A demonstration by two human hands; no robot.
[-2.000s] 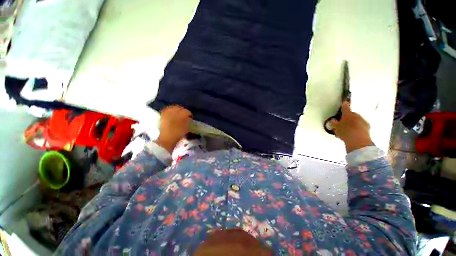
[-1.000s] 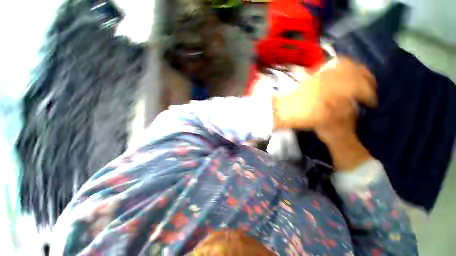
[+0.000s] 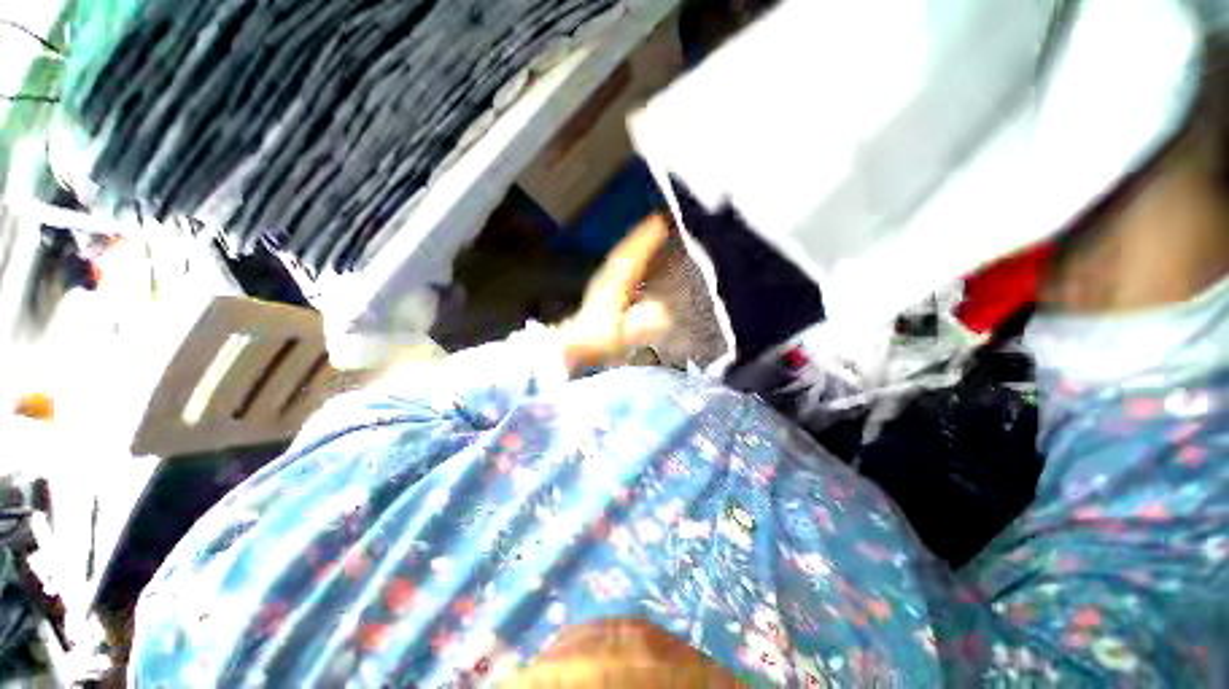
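Observation:
A garment panel (image 3: pixel 863 148), white with a dark navy part at its lower left, is held up at the upper right and looks folded over. My right hand (image 3: pixel 1146 242) is at the right edge, blurred and partly covered by the panel; its fingers are hidden, but the panel hangs from it. My left hand (image 3: pixel 620 303) is blurred near the centre, left of the panel's navy corner, with fingers apart and nothing seen in it. No shears show.
A pile of dark striped pieces (image 3: pixel 324 108) lies on a white surface (image 3: pixel 472 175) at the upper left. A beige slotted box or stool (image 3: pixel 236 377) stands below it. White and dark scraps (image 3: pixel 876 364) and a red object (image 3: pixel 1004 289) are at the right.
The view has turned from the cutting table to the striped pile. The hands, together one second ago, are now apart. The panel is raised with its white side showing.

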